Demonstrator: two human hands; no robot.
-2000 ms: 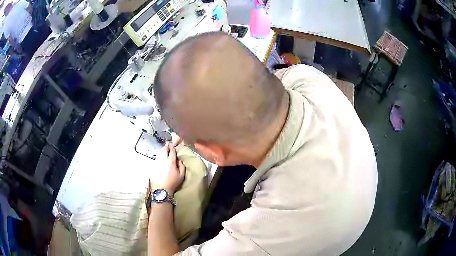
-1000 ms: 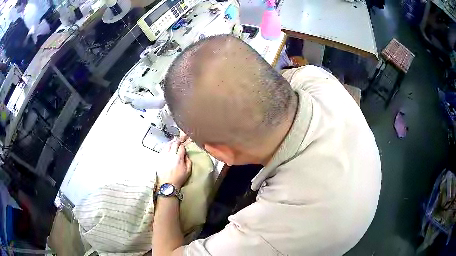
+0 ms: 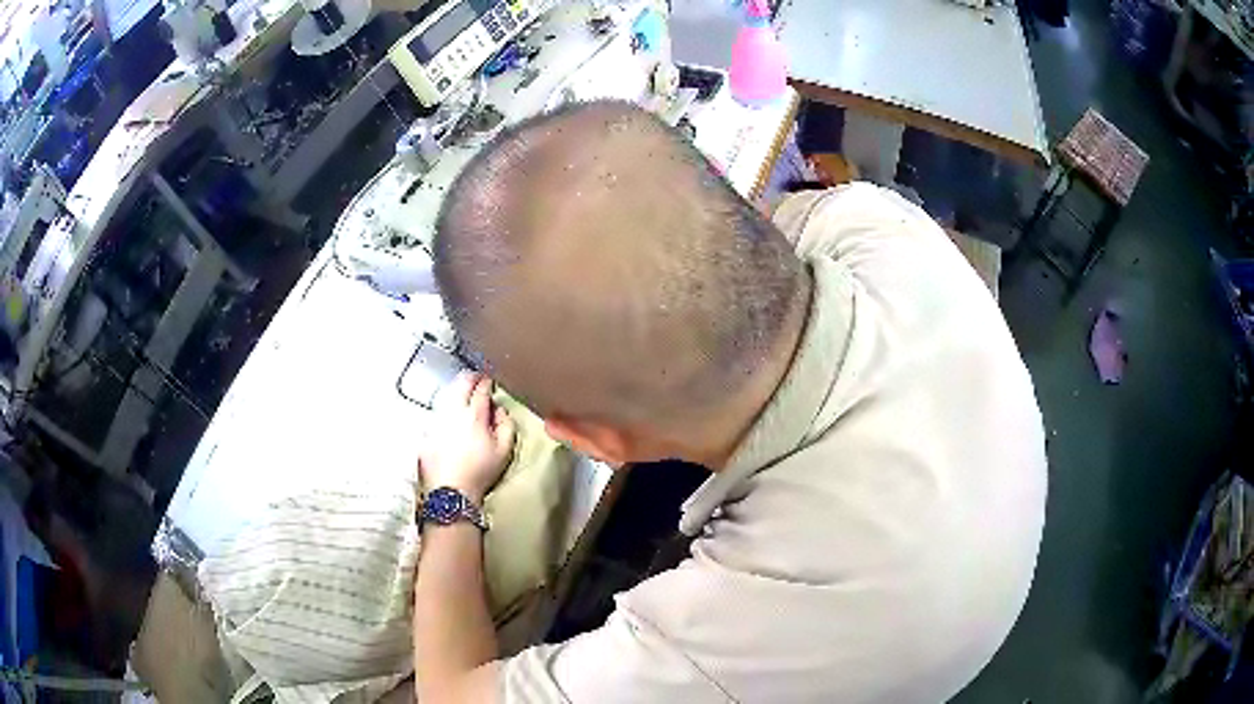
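The olive-khaki garment lies over the table edge, with its striped cream lining spread at the lower left. My left hand, with a watch at the wrist, rests on the garment edge with fingers bent and together on the cloth, near the sewing machine. The needle area is hidden behind the head in front of the camera. A thin dark wire frame lies on the white table just beyond my fingertips. My right hand does not show; the head and shoulder cover that area.
A white table runs along the left. A control panel stands behind the machine. A pink bottle stands at the far table end. A second table and a stool are at the upper right. A pink scrap lies on the floor.
The camera view has shifted slightly. The head has moved a little left over the needle area and covers more of it. My left hand stays on the cloth by the wire frame, its watch turned slightly.
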